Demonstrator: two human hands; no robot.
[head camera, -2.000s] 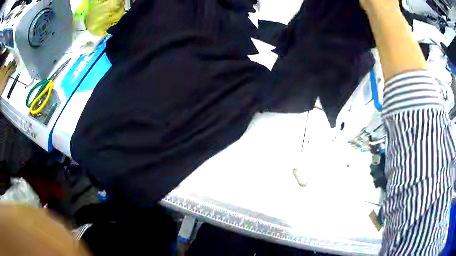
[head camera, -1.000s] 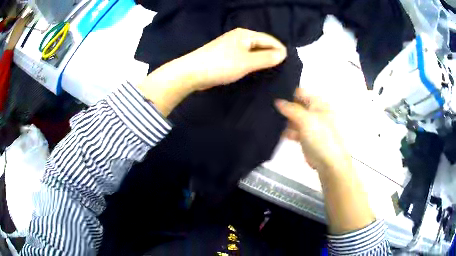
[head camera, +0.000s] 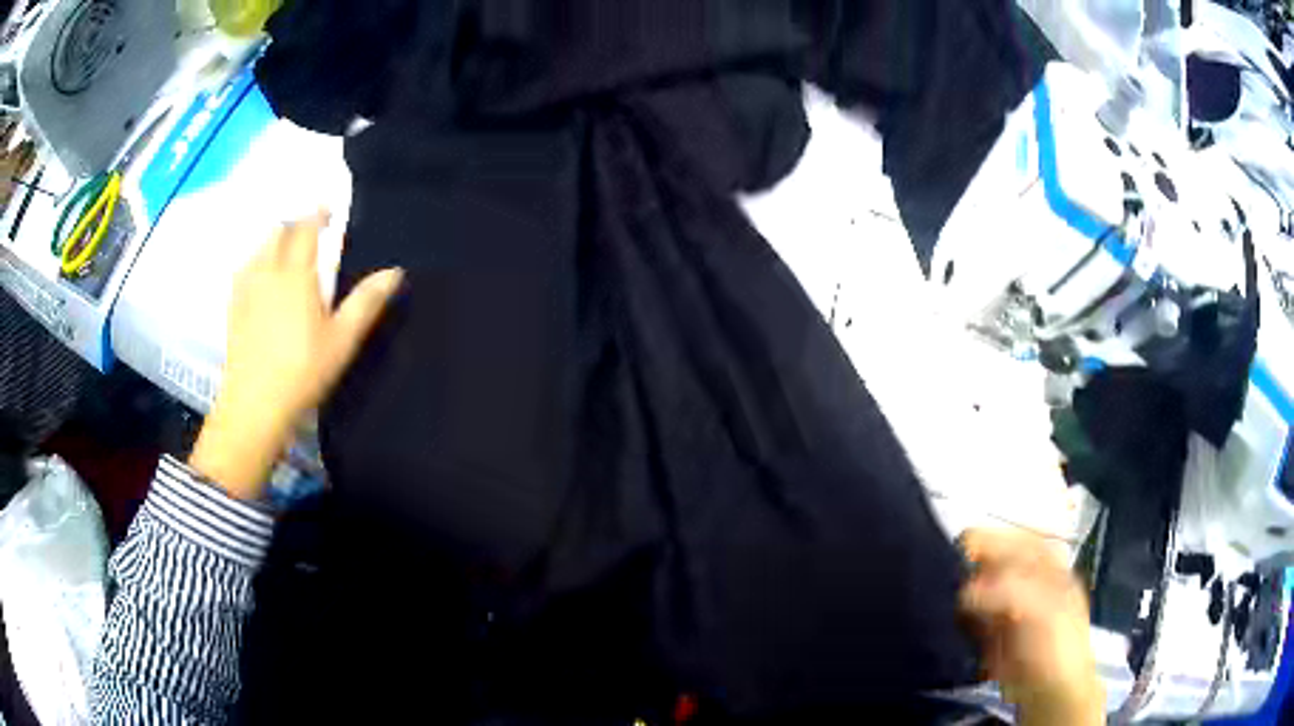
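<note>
A large black garment (head camera: 483, 312) lies spread over the table and hangs over its front edge toward me. It has long folds down its middle. My left hand (head camera: 301, 315) is at the garment's left edge, fingers apart, the thumb touching or just over the cloth; it grips nothing. My right hand (head camera: 1025, 603) is at the garment's lower right edge and blurred. Its fingertips are at the cloth, but I cannot tell for certain whether they pinch it.
The white sewing machine head (head camera: 993, 213) with blue stripes stands at the right. Black cloth (head camera: 1135, 426) hangs beside it. Snips with yellow and green handles (head camera: 88, 224) lie at far left on the white table (head camera: 192, 319). A white bag (head camera: 54, 567) is at lower left.
The garment has been spread wider toward me and to the right. My left hand has moved left off its middle and opened. My right hand has moved down and right to the lower edge.
</note>
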